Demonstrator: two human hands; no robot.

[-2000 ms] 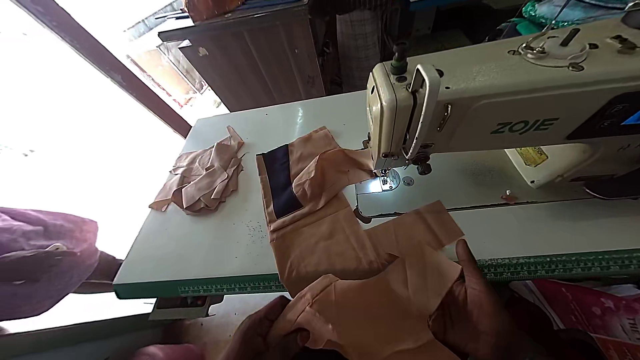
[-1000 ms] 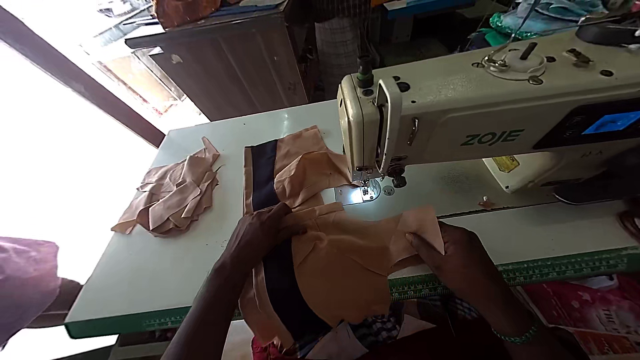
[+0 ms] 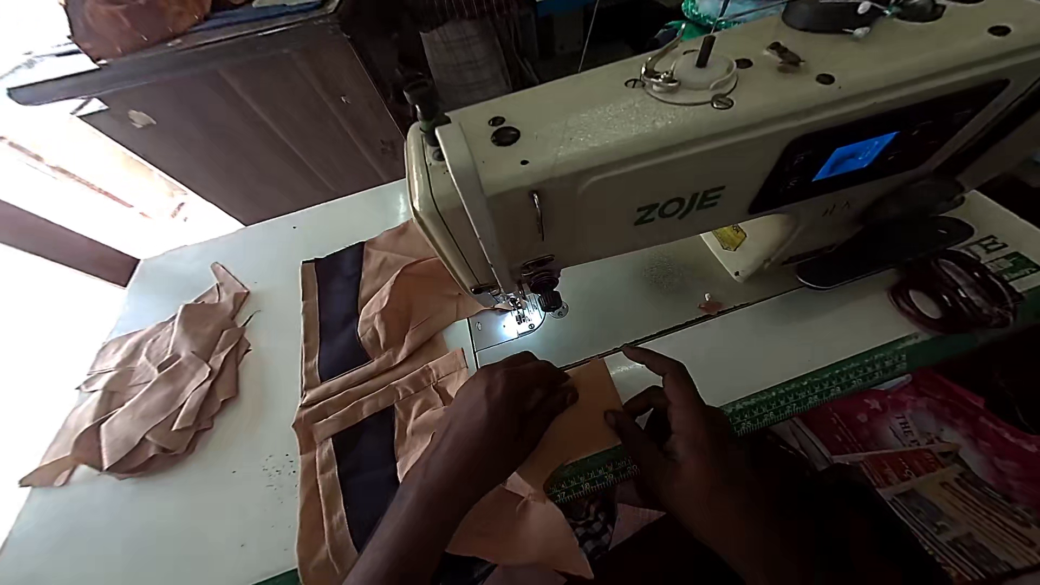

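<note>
A tan fabric piece with dark navy bands [image 3: 345,313] lies on the white sewing table, left of and below the needle of the ZOJE sewing machine [image 3: 585,179]. Part of it reaches the lit presser foot [image 3: 518,315]. My left hand [image 3: 508,414] rests over the cloth just below the needle plate, its fingers curled onto a tan fabric flap [image 3: 589,406]. At that flap's right edge is my right hand [image 3: 674,431], thumb and forefinger apart; whether it pinches the cloth cannot be told. More tan cloth [image 3: 520,528] hangs over the table's front edge.
A heap of tan fabric pieces [image 3: 166,374] sits on the table's left side. A green measuring tape [image 3: 821,386] runs along the front edge. Dark red cord or bangles [image 3: 955,292] lie at the right, above printed packets [image 3: 934,479]. Behind stands a brown wooden cabinet [image 3: 252,122].
My left hand has moved right from the dark band to the flap below the needle. The right hand no longer holds up the cloth's corner as it did a second ago. The view has moved closer.
</note>
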